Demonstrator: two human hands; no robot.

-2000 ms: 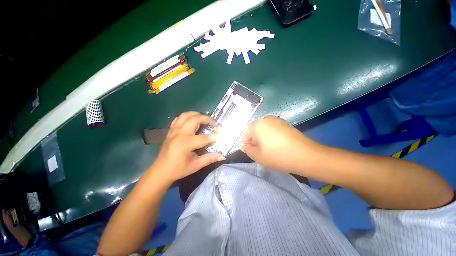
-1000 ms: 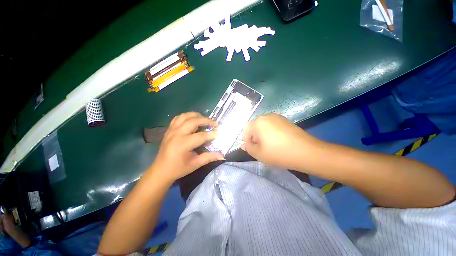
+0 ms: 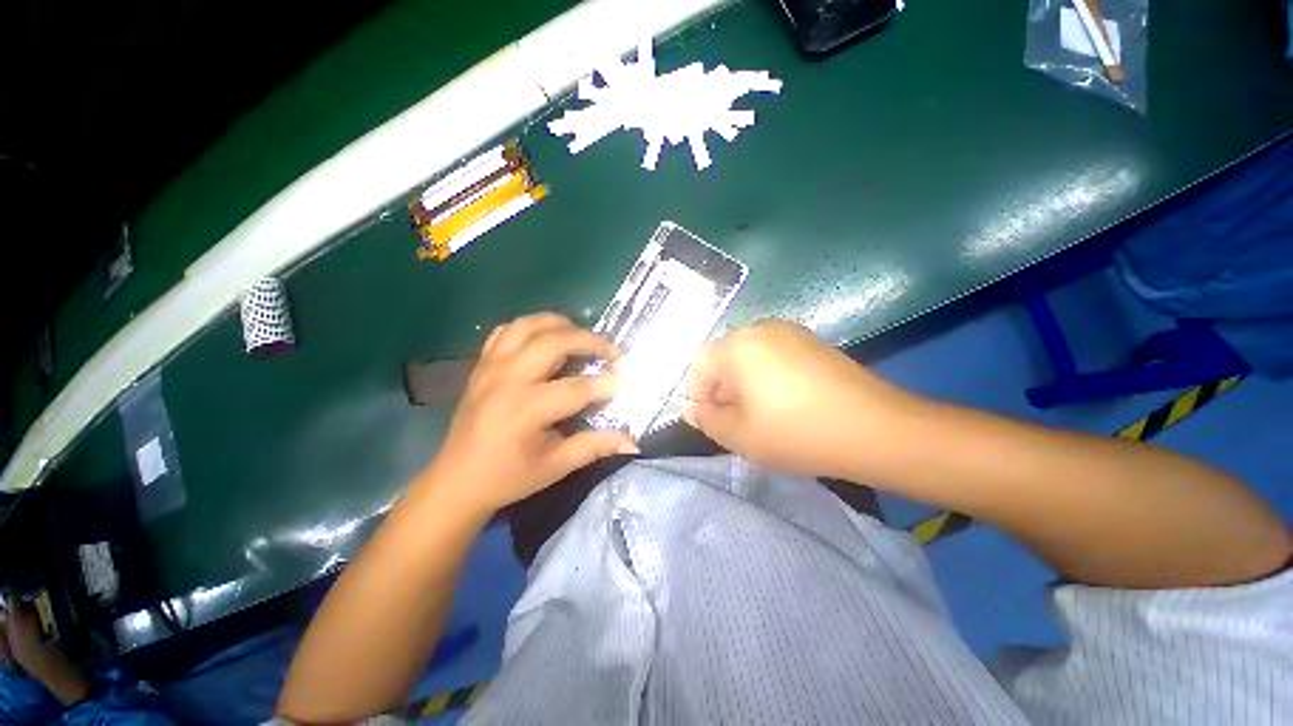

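An open phone housing (image 3: 664,319), silver-white and black, lies tilted on the green mat at the bench's near edge. Its lower part is overexposed. My left hand (image 3: 532,411) holds its left side, fingers on the housing and thumb at its lower end. My right hand (image 3: 752,397) is at its lower right edge, fingers curled with the fingertips pinched together. A thin tool may be between them, but glare and the fingers hide it. A dark brown-grey strip (image 3: 440,380) lies left of my left hand.
Behind the housing lie flex cables (image 3: 479,202) and a white spiky pile of strips (image 3: 659,109). A black phone (image 3: 837,20) and a clear bag (image 3: 1089,54) are at the top. A dotted roll (image 3: 265,316) and another bag (image 3: 152,451) are left. A neighbour's hand (image 3: 40,652) shows lower left.
Both hands stay at the housing in nearly the same pose. The bench items shift very slightly in the picture. Nothing is taken hold of or let go.
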